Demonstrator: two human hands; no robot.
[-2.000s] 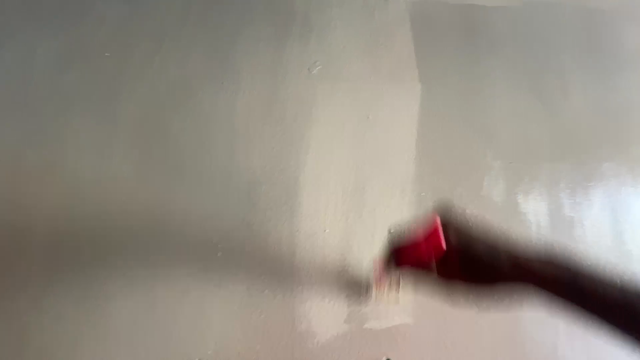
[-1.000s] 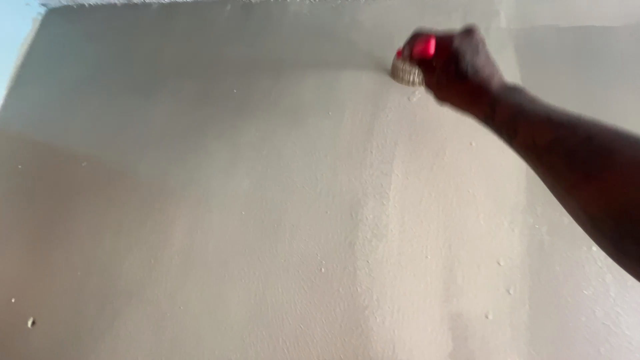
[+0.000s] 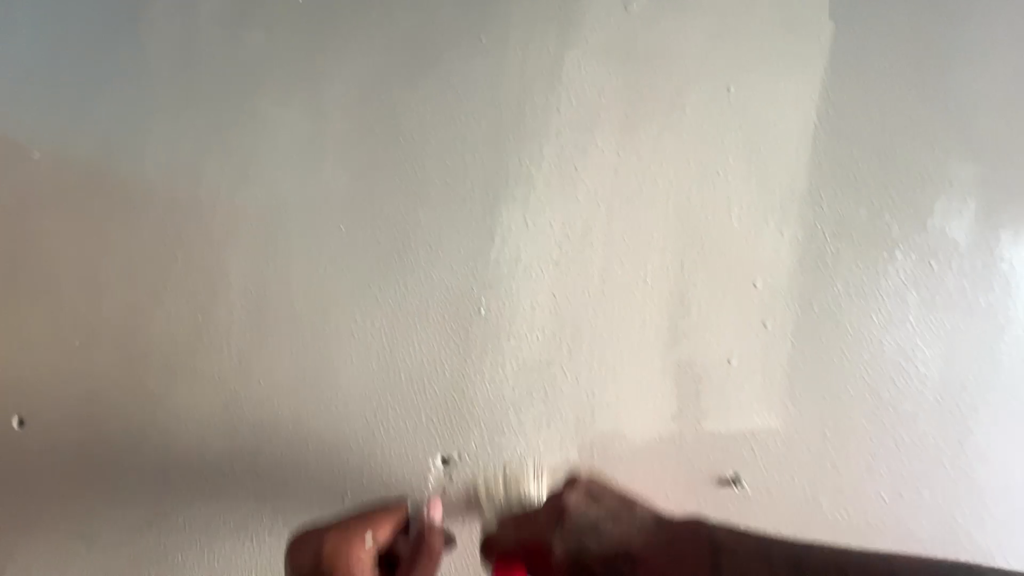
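Note:
My right hand grips a paintbrush with a red handle at the bottom centre. Its pale, paint-coated bristles point up against or just in front of the painted wall. Just left of it, my left hand is raised at the bottom edge, fingers bent, with a small pale thing at the fingertips that is too blurred to name. A lighter band of wet-looking paint runs up the wall above the brush.
Small holes or chips mark the wall, one right of my right hand, one above my left hand and one at the far left. Light reflects off the wall at the right.
My right hand has come down the wall with the brush from its high place one second ago. My left hand has come into view. The view has shifted.

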